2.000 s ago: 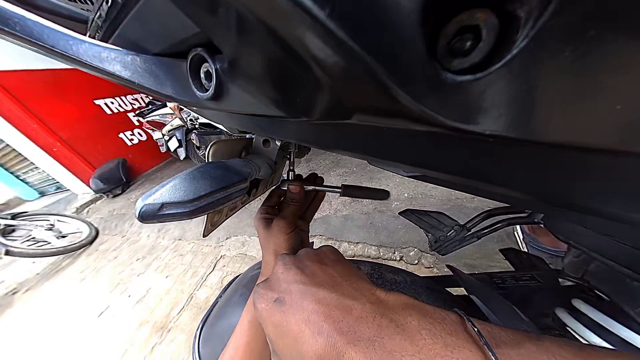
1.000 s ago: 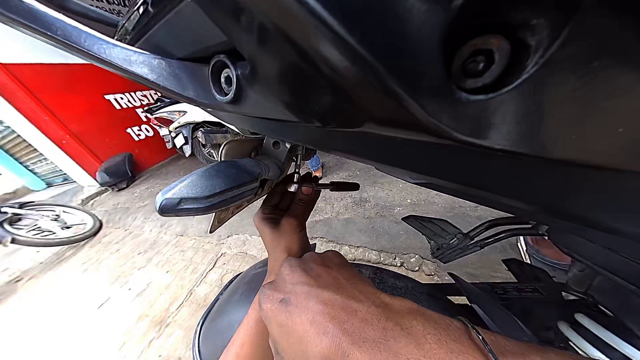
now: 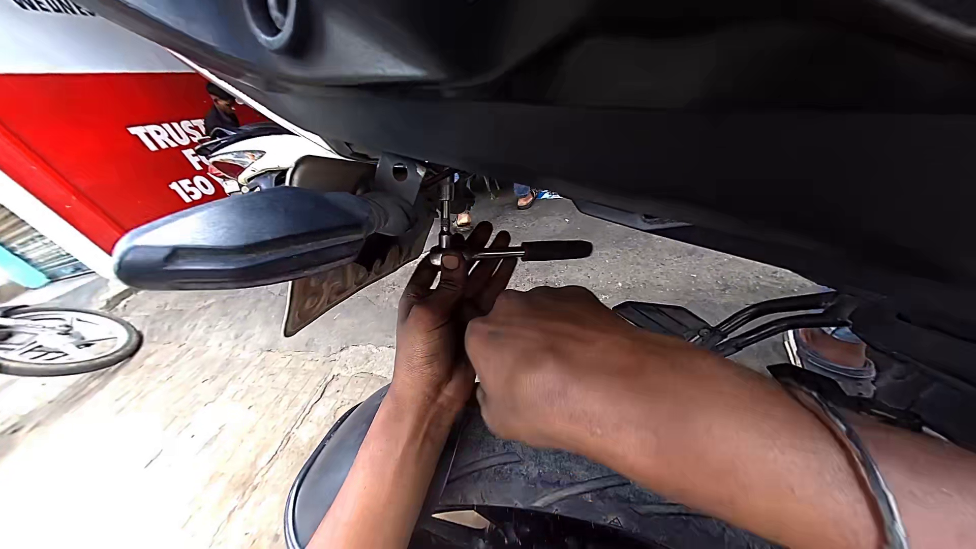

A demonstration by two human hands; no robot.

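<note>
My left hand [image 3: 450, 305] holds the head of a ratchet wrench [image 3: 488, 253], thumb and fingers around it. The wrench's black handle points right. From its head a socket extension [image 3: 446, 217] stands upright, and its socket reaches the underside of the motorcycle's tail by the plate bracket [image 3: 398, 177]; the fastener is hidden. My right hand [image 3: 541, 358] is a closed fist below the handle, near my left wrist; whether something is inside it is hidden. A turn signal [image 3: 252, 240] juts out left of the wrench, with the number plate [image 3: 343, 290] behind it.
Black tail bodywork [image 3: 610, 152] hangs low overhead. Below my hands are the rear tyre [image 3: 549, 465] and a fender [image 3: 335, 473]. A footrest bracket [image 3: 778, 313] is at right, beside a sandalled foot [image 3: 831, 354]. A loose wheel [image 3: 65, 341] lies left; a person [image 3: 221, 110] is near a white motorcycle [image 3: 267, 152].
The view has shifted closer to the tail's underside. My left hand stays on the ratchet head, and my right fist stays below it. A person now shows by the white motorcycle.
</note>
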